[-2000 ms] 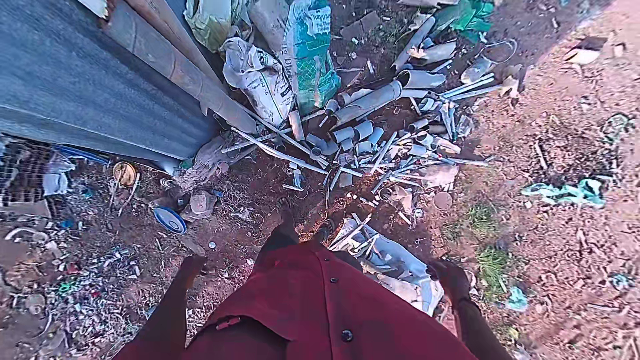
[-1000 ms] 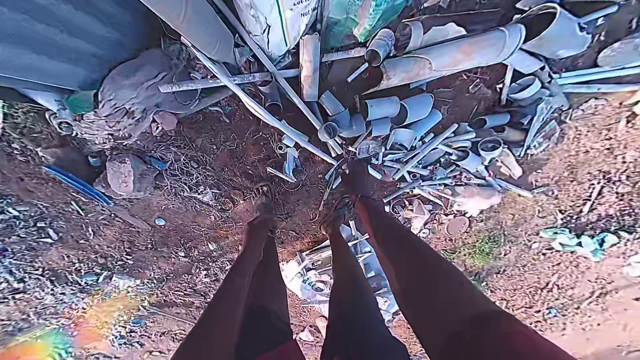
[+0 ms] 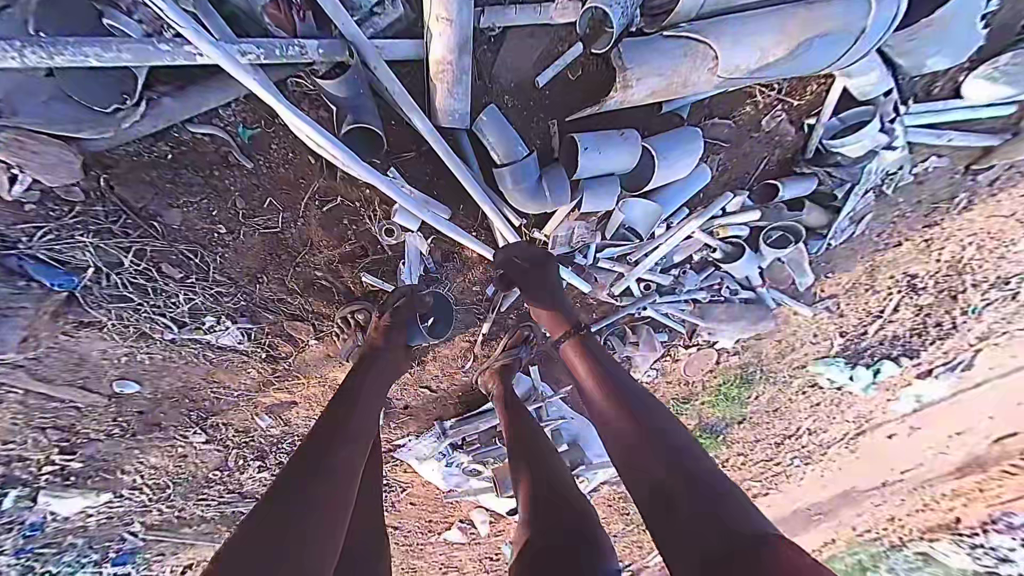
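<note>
My left hand holds a short, wide piece of grey plastic pipe by its side, the open end showing. My right hand, with a dark bracelet at the wrist, is closed at the lower ends of long thin white pipes; whether it grips one of them I cannot tell. Beyond the hands lie an elbow-shaped grey pipe piece and short wide pipe offcuts. Thin pipe scraps are heaped to the right. Below, a white plastic sack with pipe pieces on it lies by my feet.
A large split pipe lies at the upper right, and an upright-looking pipe length at the top middle. A long pale pipe crosses the upper left. Dry roots cover soil at left. My sandalled foot is near the scraps.
Both hands have come down from beside the body to the pile. A wide pipe piece is now in my left hand. The view has moved much closer to the ground.
</note>
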